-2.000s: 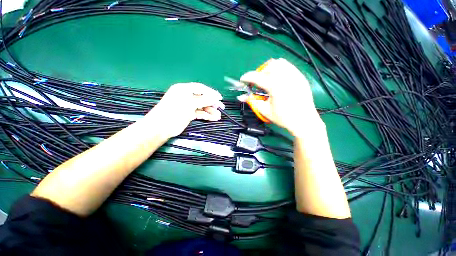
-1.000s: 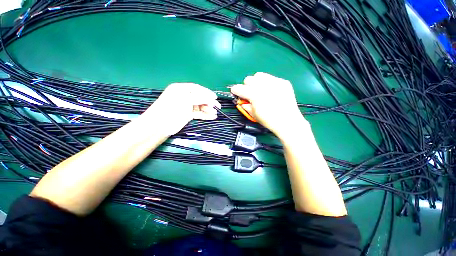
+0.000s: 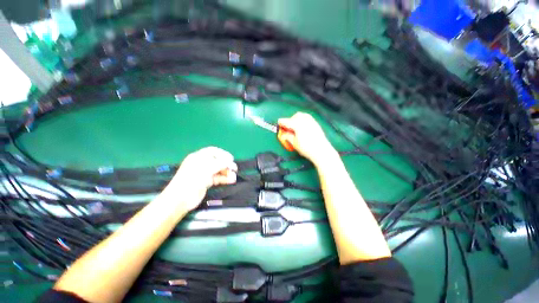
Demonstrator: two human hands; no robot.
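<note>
My right hand (image 3: 304,135) is closed around the orange handles of the scissors (image 3: 284,135), whose blades point up and left over the green surface. My left hand (image 3: 207,168) has its fingers closed on the branch cables (image 3: 245,173) just left of the splitters; the exact grip is blurred. A moulded splitter (image 3: 268,163) lies between the hands, with more black splitters in a column below it, among them one with a grey face (image 3: 270,200). Thin cables fan left and thicker ones run right.
A large harness pile (image 3: 378,100) curves along the far and right side of the green table (image 3: 136,130). More splitters (image 3: 249,277) lie near my body. Blue crates (image 3: 442,18) stand beyond at the upper right.
The view has tilted up, showing more beyond the table, and is blurred. The scissors have moved up and away from the cables by my left hand, where they were a second ago.
</note>
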